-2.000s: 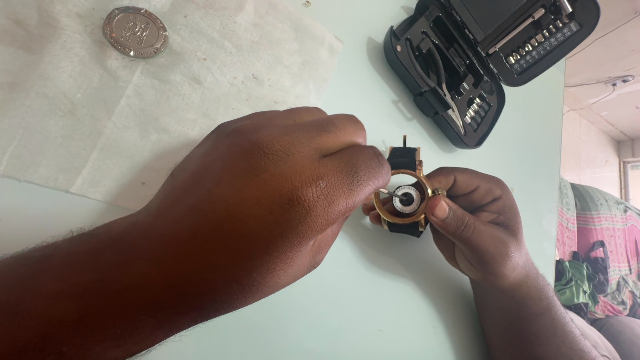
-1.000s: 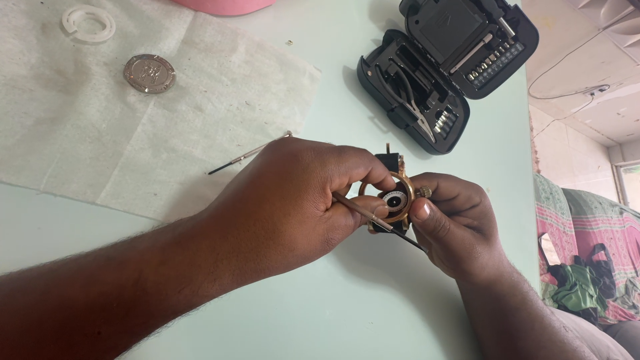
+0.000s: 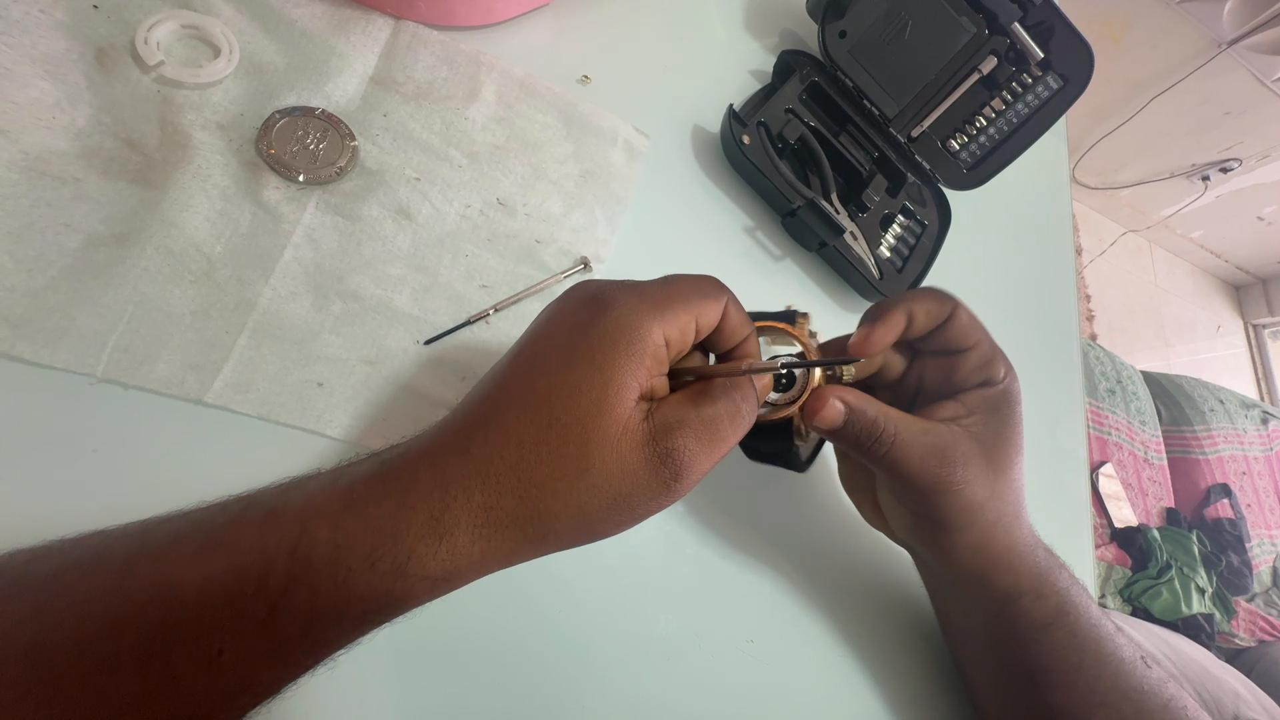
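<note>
Between thumb and fingers, my left hand (image 3: 650, 400) holds a thin precision screwdriver (image 3: 725, 369). Its dark blade lies across the front of a gold-rimmed wristwatch (image 3: 808, 405), and the tip is at the fingers of my right hand (image 3: 930, 430). That hand pinches the watch case at the crown side, its index finger raised by the crown (image 3: 840, 374). Inside the case a black and white round part shows. The black strap (image 3: 785, 445) hangs below the case. My left fingertips cover part of the case's left side.
A second precision screwdriver (image 3: 510, 300) lies on and beside a whitish cloth sheet (image 3: 400, 180). On the sheet are a round metal case back (image 3: 307, 145) and a white plastic ring (image 3: 187, 48). An open black tool case (image 3: 840, 180) with pliers stands behind the watch. A pink object (image 3: 455, 8) is at the top edge.
The screwdriver in my left hand has swung from slanting down to nearly level across the watch. My right index finger has lifted towards its tip. The view has shifted since two seconds ago.
</note>
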